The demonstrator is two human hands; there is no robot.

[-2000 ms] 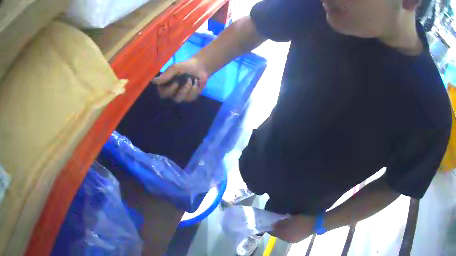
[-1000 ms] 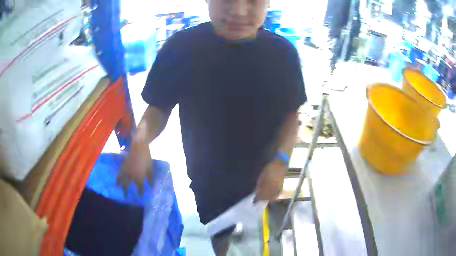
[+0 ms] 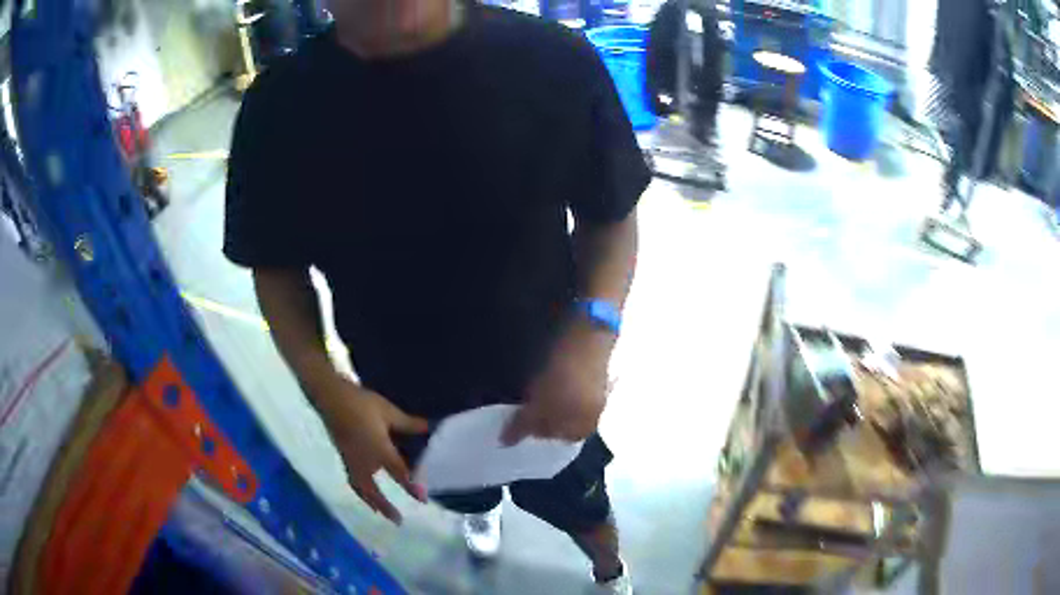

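Note:
Neither of my hands is in the picture. Nearest in front of me stands another person [image 3: 430,198] in a black T-shirt, dark shorts and white shoes, with a blue band on one wrist. That person holds a white paper slip [image 3: 471,451] at waist height in the banded hand. The person's other hand is beside the slip, fingers spread.
A blue rack post [image 3: 151,267] with an orange beam [image 3: 116,500] is at the left. A cart [image 3: 837,465] with brown contents stands at the lower right. Blue tubs [image 3: 852,110], a stool [image 3: 776,99] and yellow floor lines are farther back.
The view has swung right and away from the blue plastic-lined bin and the yellow buckets. The person's free hand has moved from the bin to beside the paper.

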